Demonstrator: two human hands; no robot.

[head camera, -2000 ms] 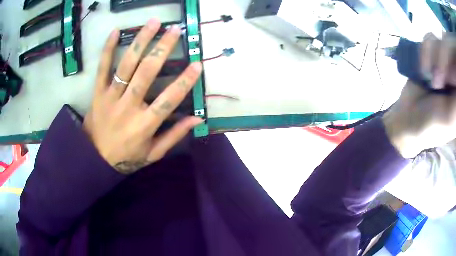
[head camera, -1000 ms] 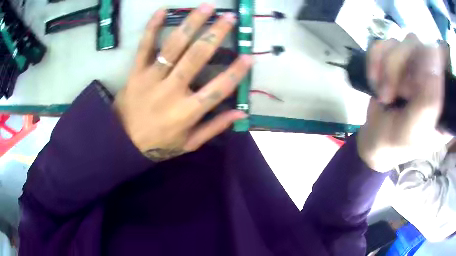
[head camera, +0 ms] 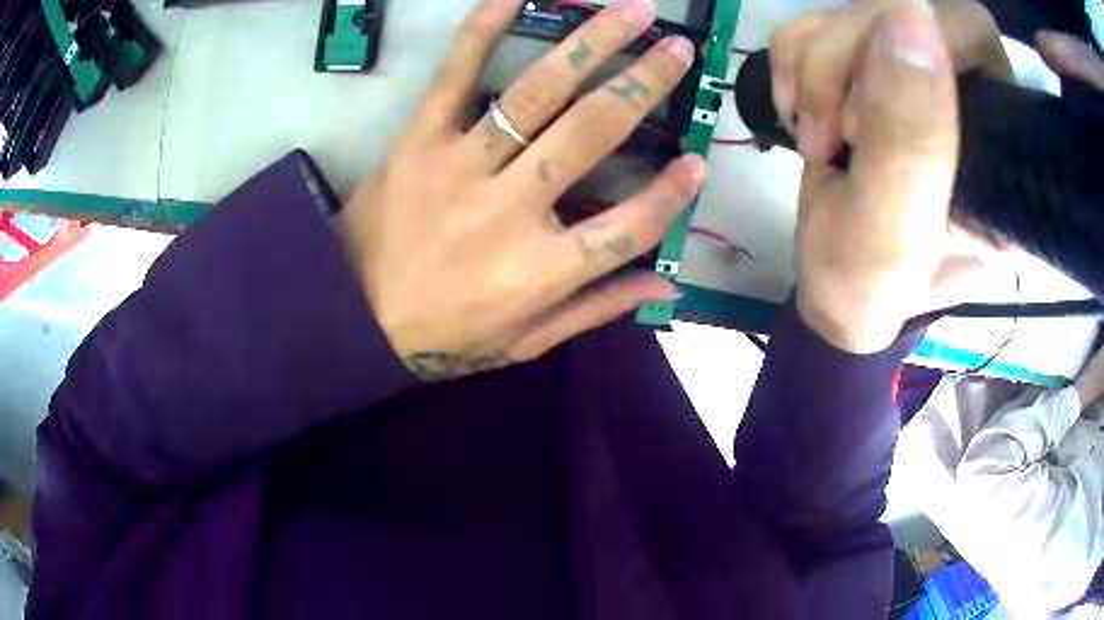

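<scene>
My left hand (head camera: 521,200) lies flat with fingers spread over the black plastic housings (head camera: 551,22), its fingertips at the green circuit board strip (head camera: 670,248). The strip runs from the top down to the bench's front edge. My right hand (head camera: 878,170) is closed around the black electric screwdriver (head camera: 1017,170). The screwdriver's thin bit (head camera: 723,86) points left and its tip is at the strip, beside a small white spot; whether a screw is there cannot be told. Thin red lead wires (head camera: 720,240) stick out to the right of the strip.
Another comb-shaped unit (head camera: 349,42) lies at the top left. More units are piled at the far left (head camera: 91,49). The bench's green edge (head camera: 109,204) runs in front. A black cord (head camera: 1017,308) crosses at the right. A person's light sleeve (head camera: 1029,484) shows at lower right.
My right hand has brought the screwdriver leftward from the feeder side to the strip. My left hand stays on the housings. The view has shifted, so the bench things appear farther right.
</scene>
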